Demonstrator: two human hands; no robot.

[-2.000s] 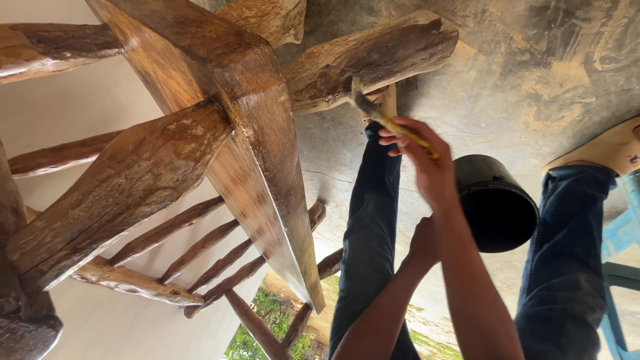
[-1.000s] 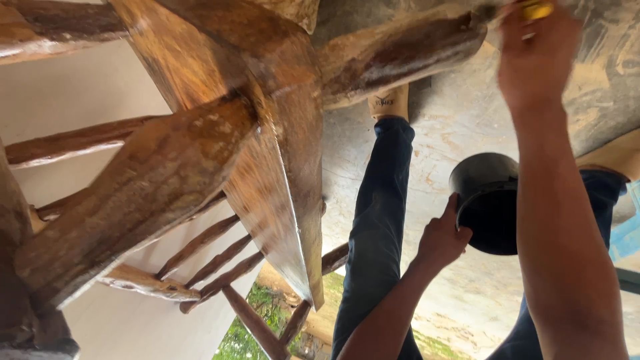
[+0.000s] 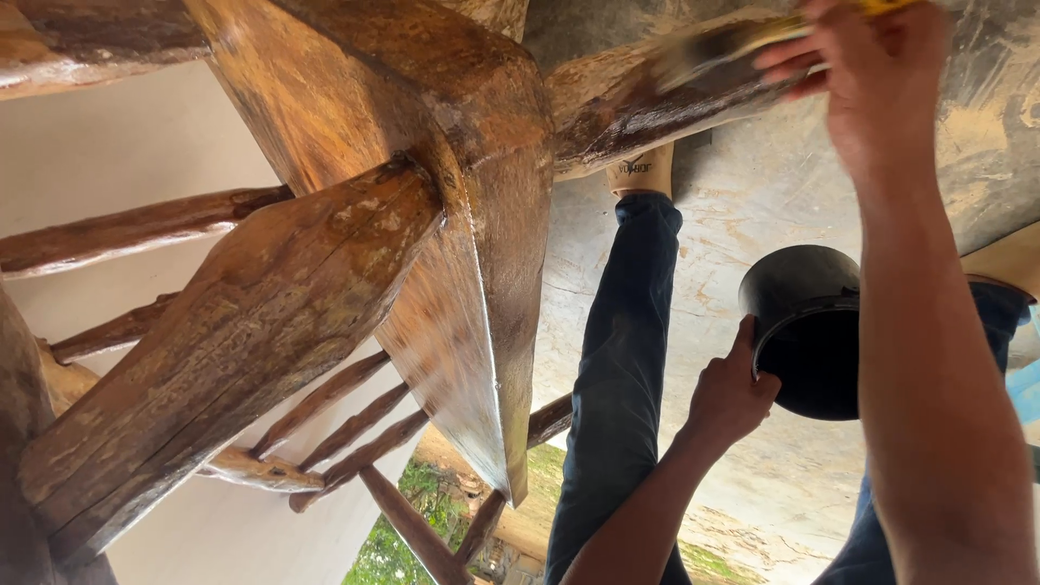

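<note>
At the upper right, my right hand (image 3: 881,89) is closed on a paintbrush (image 3: 780,32) with a yellow handle, partly cut off by the frame's top edge. Its blurred bristles lie against the rough wooden leg (image 3: 617,106) of a piece of furniture, where the wood looks dark and wet. Lower down, my left hand (image 3: 731,394) grips the rim of a black plastic bucket (image 3: 796,276). The bucket is tilted with its dark mouth in view; its contents cannot be made out, and my right forearm hides part of it.
A glossy wooden slab (image 3: 512,244) and another thick leg (image 3: 244,325) fill the left side. Behind are a rustic wooden railing (image 3: 349,455) and a pale wall (image 3: 122,146). My jeans-clad legs (image 3: 621,325) extend over the stained concrete floor (image 3: 699,244). A light-blue object shows at the right edge.
Since two seconds ago, my right hand has moved up and right with the brush. Over the last second the bristles have come back left along the leg. My left hand is now on the bucket's rim.
</note>
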